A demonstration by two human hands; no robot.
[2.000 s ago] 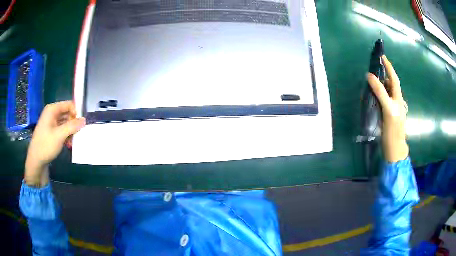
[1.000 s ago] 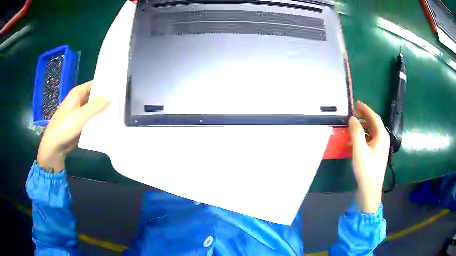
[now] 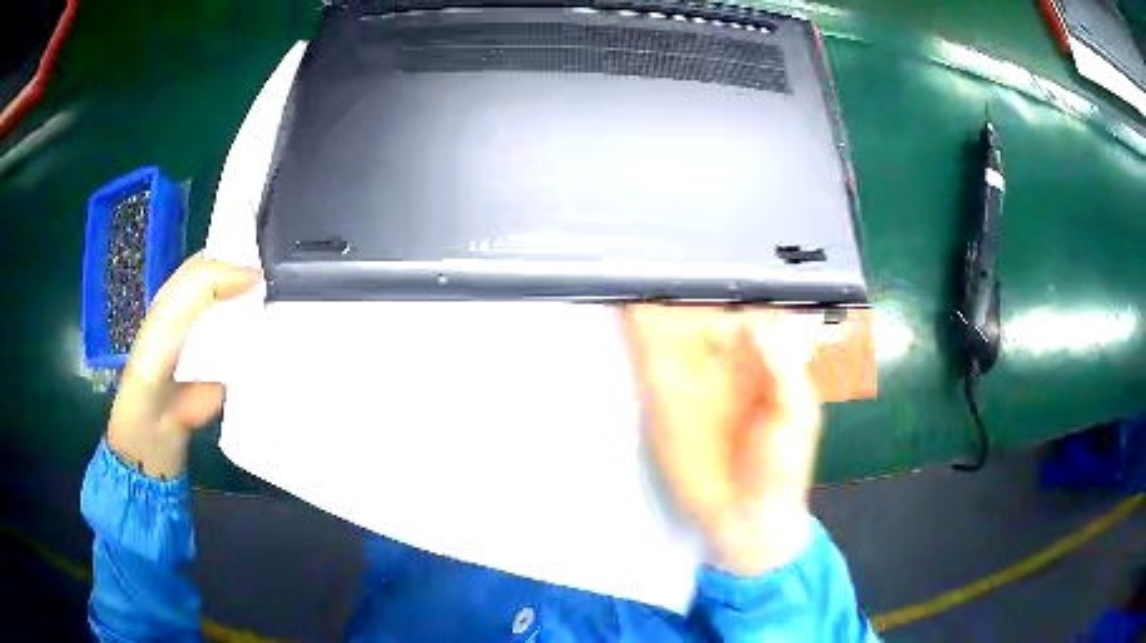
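Observation:
The laptop lies underside up at the top centre, its vent grille at the far side and its front edge towards me. The white foam sheet sticks out from under it on the left and the near side, turned askew. A red-orange tray edge shows below the laptop's right corner. My left hand is at the laptop's near left corner, gripping the foam sheet. My right hand is blurred, under or against the laptop's near edge right of centre; its fingertips are hidden.
The blue screw box with dark specks stands on the green bench at the left. The black electric screwdriver lies at the right, its cord hanging towards the near edge. Parts of other red-edged trays show at both upper corners.
The screwdriver was let go and now lies on the bench. The foam sheet has turned askew under the laptop. My right hand moved from the screwdriver to the laptop's right corner, then leftward along its edge.

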